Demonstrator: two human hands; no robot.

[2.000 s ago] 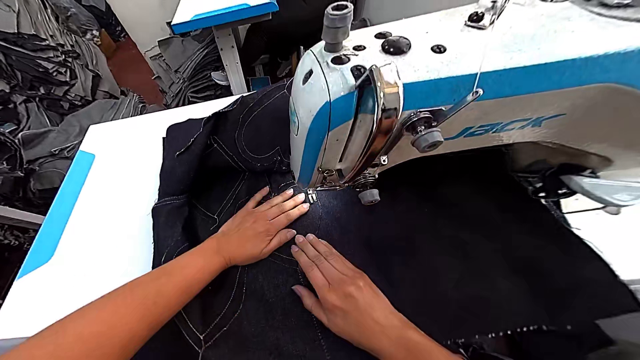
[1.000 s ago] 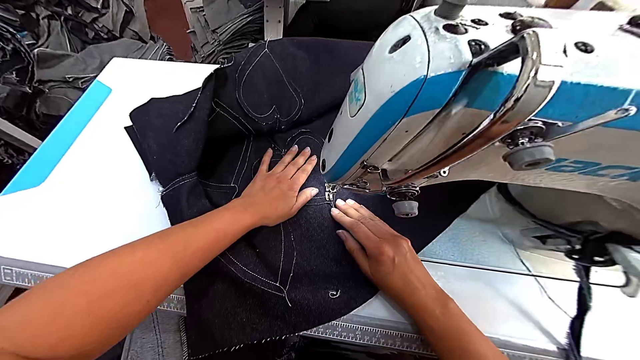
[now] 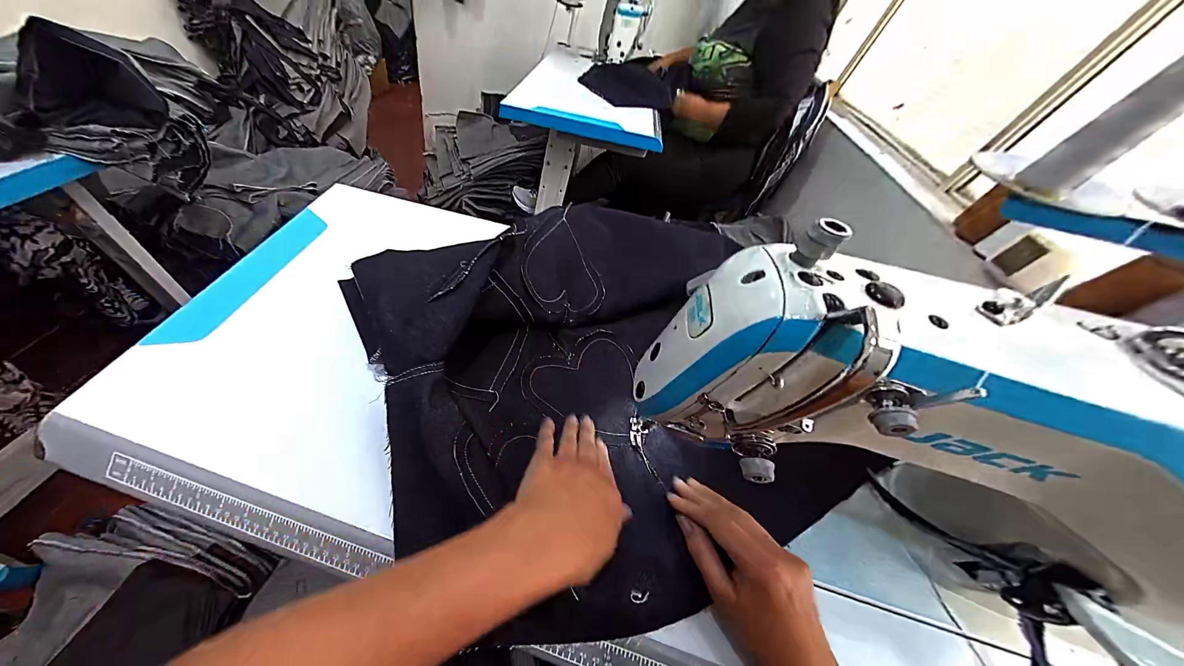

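Dark denim fabric (image 3: 592,250) with light stitched heart outlines lies bunched over the white table and under the head of a white and blue Jack sewing machine (image 3: 795,342). Its presser foot (image 3: 638,431) sits on the cloth at a seam. My left hand (image 3: 575,504) rests flat on the denim, just below and left of the foot, fingers pointing to the machine. My right hand (image 3: 745,564) touches the cloth below and right of the foot, near the fabric's lower right edge, fingers together. Neither hand is seen to grip the cloth.
The white table (image 3: 277,388) has a printed ruler (image 3: 250,518) along its front edge. Stacked denim pieces (image 3: 157,555) lie below it, and fabric piles (image 3: 296,74) stand behind at left. Beyond, a person (image 3: 777,92) sits at another sewing table (image 3: 573,102) with dark cloth.
The view has shifted to take in more of the room. My left hand has moved from beside the presser foot down toward the near side, and my right hand also sits farther below the foot.
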